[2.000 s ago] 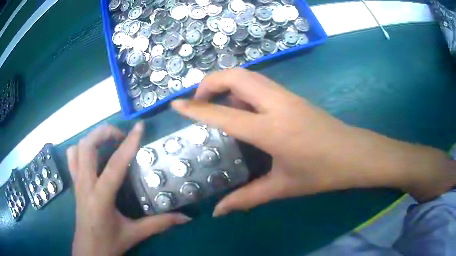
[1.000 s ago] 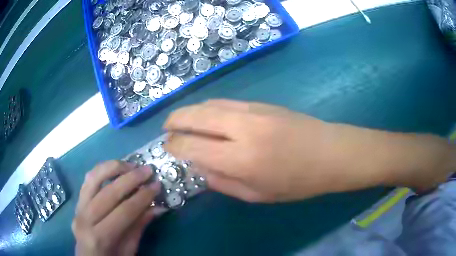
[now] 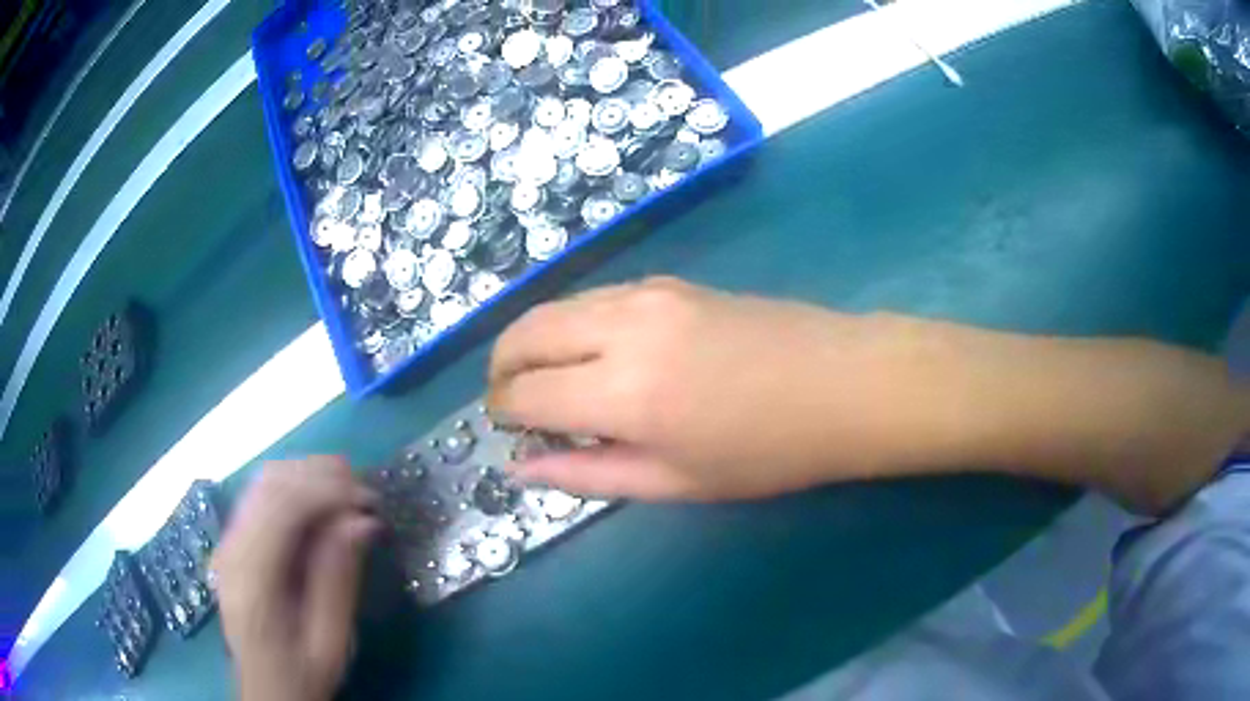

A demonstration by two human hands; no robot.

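A grey metal fixture plate [image 3: 436, 514] with small studs lies tilted on the dark-green surface. Shiny round metal discs [image 3: 498, 553] sit on its front and right part; its left part shows studs. My right hand [image 3: 672, 390] reaches over its upper right part, fingers bent down and covering some seats; whether a disc is between the fingertips is hidden. My left hand [image 3: 295, 568] is blurred at the plate's left edge, fingers curled; what it holds, if anything, cannot be made out. A blue tray [image 3: 548, 267] heaped with discs stands just beyond.
Two filled fixtures [image 3: 182, 559] stand at the left, with two darker ones [image 3: 110, 370] farther back. A white-tipped cotton swab [image 3: 938, 62] lies beyond the tray's right side. A clear plastic bag [image 3: 1206, 55] is at the upper right. White stripes cross the surface.
The fixture with ringed pieces in its nine seats now shows studs and fewer discs. My left hand has drawn left off the plate since a second ago. My right hand stays over it.
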